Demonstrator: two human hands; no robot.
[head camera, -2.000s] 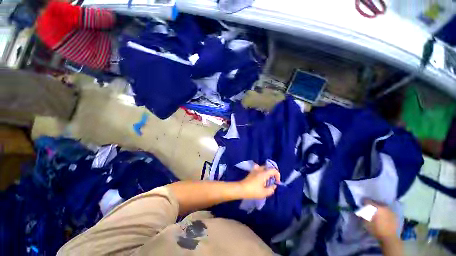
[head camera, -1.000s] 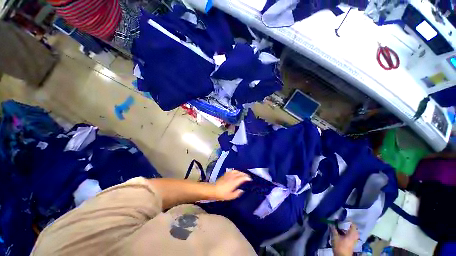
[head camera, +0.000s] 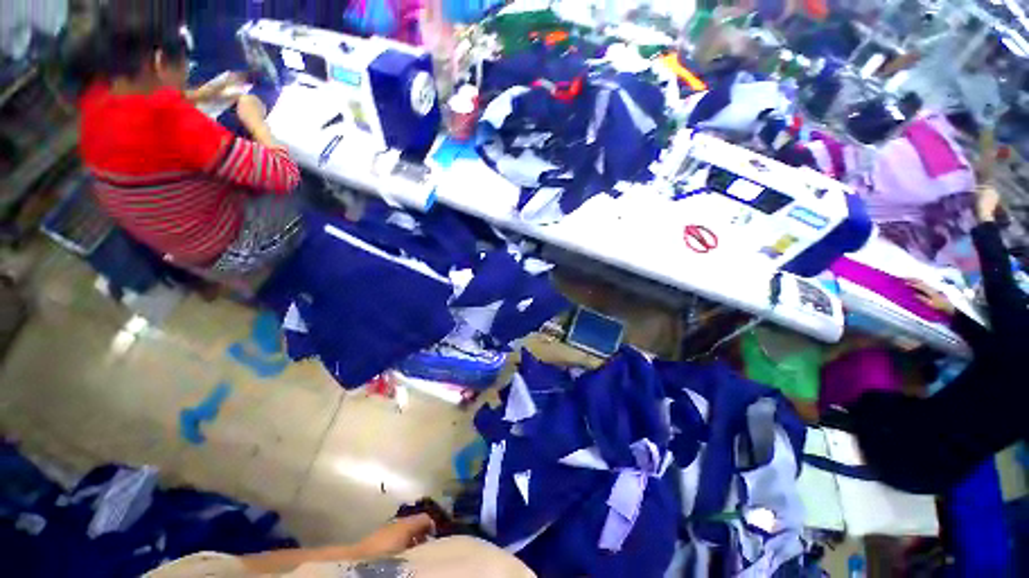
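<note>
A large navy bundle with pale grey parts (head camera: 581, 485) lies low in front of me. A pale lilac strip (head camera: 626, 497) is knotted on it. A second heap of navy and grey pieces (head camera: 773, 452) touches its right side, with a small white ticket (head camera: 762, 518) on it. My left hand (head camera: 415, 526) is at the bottom edge, just left of the bundle, beside something dark. It is small and blurred, and its grip cannot be made out. My right hand is out of the picture.
Navy pieces (head camera: 372, 294) lie over a blue crate (head camera: 451, 367). More navy pieces (head camera: 135, 525) lie lower left. White machine tables (head camera: 609, 243) cross behind, with red-handled snips (head camera: 701, 238). One person (head camera: 169, 169) sits left; another (head camera: 948, 395) is at right.
The view has lifted, showing the machines and people. My left hand has come off the lilac knot and moved left of the bundle. My right hand has gone out of view.
</note>
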